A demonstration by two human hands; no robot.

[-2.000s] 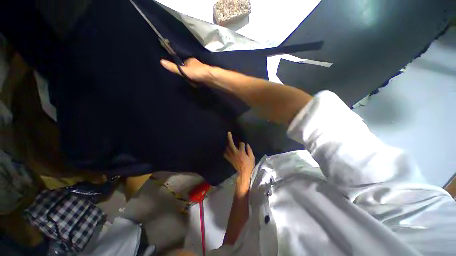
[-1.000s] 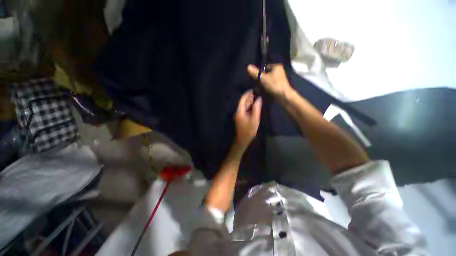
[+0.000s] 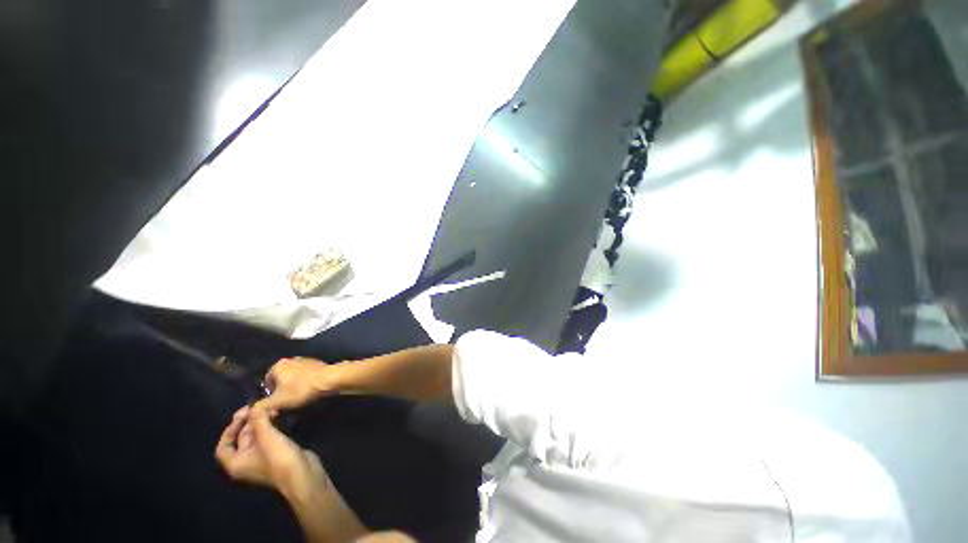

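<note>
Dark cloth [image 3: 127, 424] covers the lower left of the view. The fabric shears [image 3: 202, 355] lie over it, blades pointing up and left, blurred against the cloth. My right hand [image 3: 295, 384] is closed round the shears' handles. My left hand [image 3: 249, 445] is close against the handle end, fingers curled; whether it grips the shears or cloth cannot be told. A white sheet [image 3: 350, 138] lies beyond the dark cloth, its near edge rumpled. A speckled block [image 3: 320, 273] sits on the white sheet near that edge.
The grey tabletop [image 3: 531, 202] runs along the right of the white sheet, with white strips [image 3: 430, 308] on it. Black and white scraps [image 3: 626, 191] line its edge. A yellow roll [image 3: 716, 48] is at the top right. A wooden-framed window or glass panel [image 3: 829, 212] is at the right.
The view has swung right, bringing the scraps, yellow roll and framed panel into sight. My left hand has come from the cloth's near edge up to the shears' handles beside my right hand.
</note>
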